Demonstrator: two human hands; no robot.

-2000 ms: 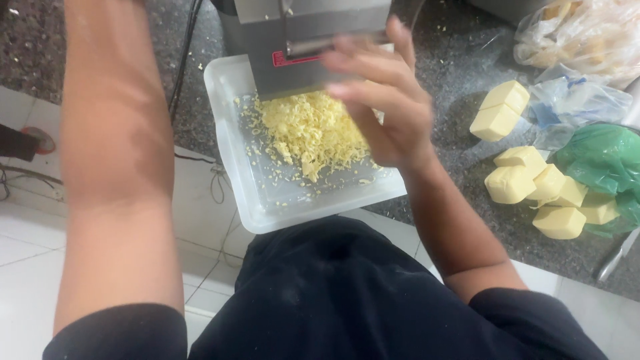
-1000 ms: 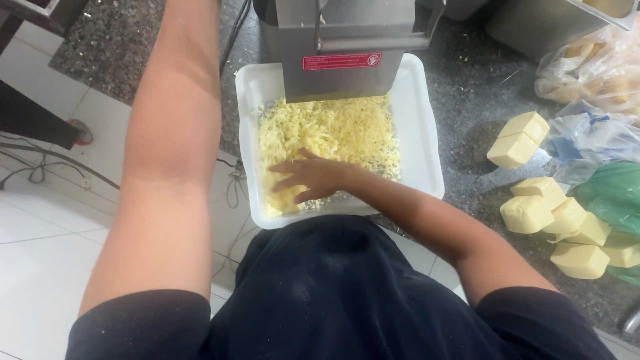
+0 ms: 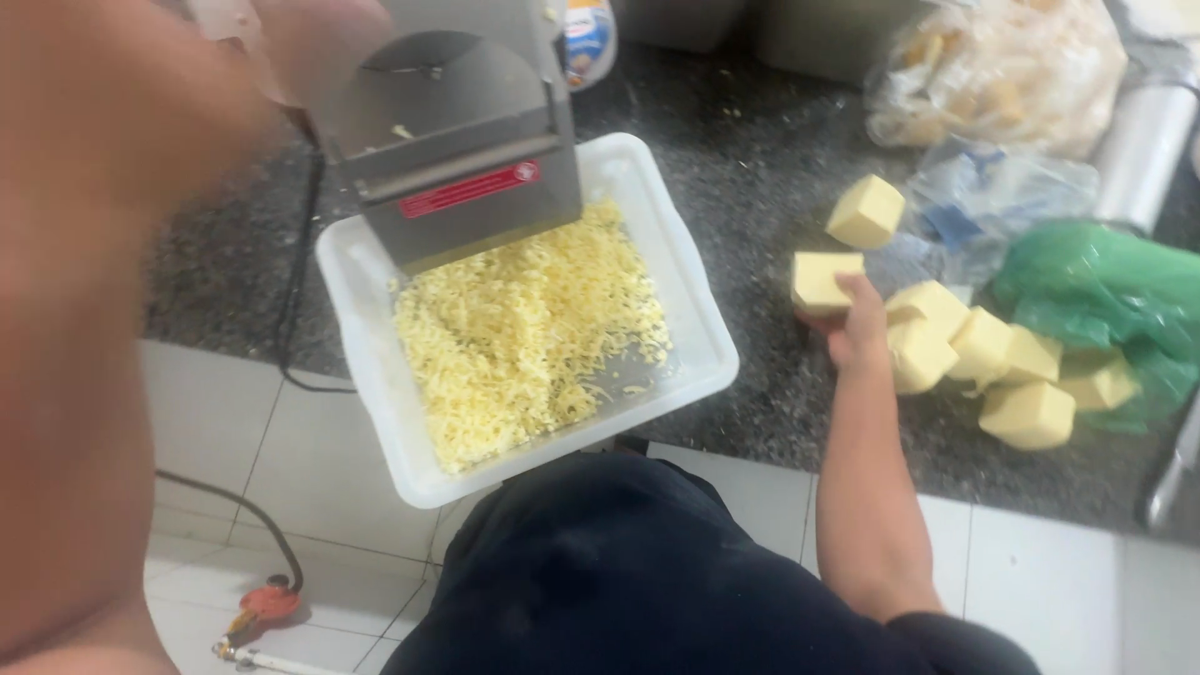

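Note:
My right hand [image 3: 858, 314] grips a pale yellow cheese block [image 3: 825, 283] over the dark counter, with several more blocks [image 3: 1029, 414] just right of it and a separate one [image 3: 866, 212] above. Blurred at the top left, my left hand [image 3: 323, 33] is near the upper side of a metal electric grater [image 3: 469, 202]; its fingers cannot be made out. A white plastic tray [image 3: 698, 323] sits under the grater's outlet, and grated cheese [image 3: 525, 337] covers much of its bottom.
A green plastic bag [image 3: 1097, 281], a clear bag with yellowish pieces [image 3: 1003, 80] and a knife [image 3: 1167, 487] lie on the right. A black cord [image 3: 291, 291] runs left of the tray. A gas regulator with hose [image 3: 270, 600] is low at the left.
My right hand, in the grated cheese a second ago, is now at the right and has taken hold of a cheese block. The view has shifted and turned.

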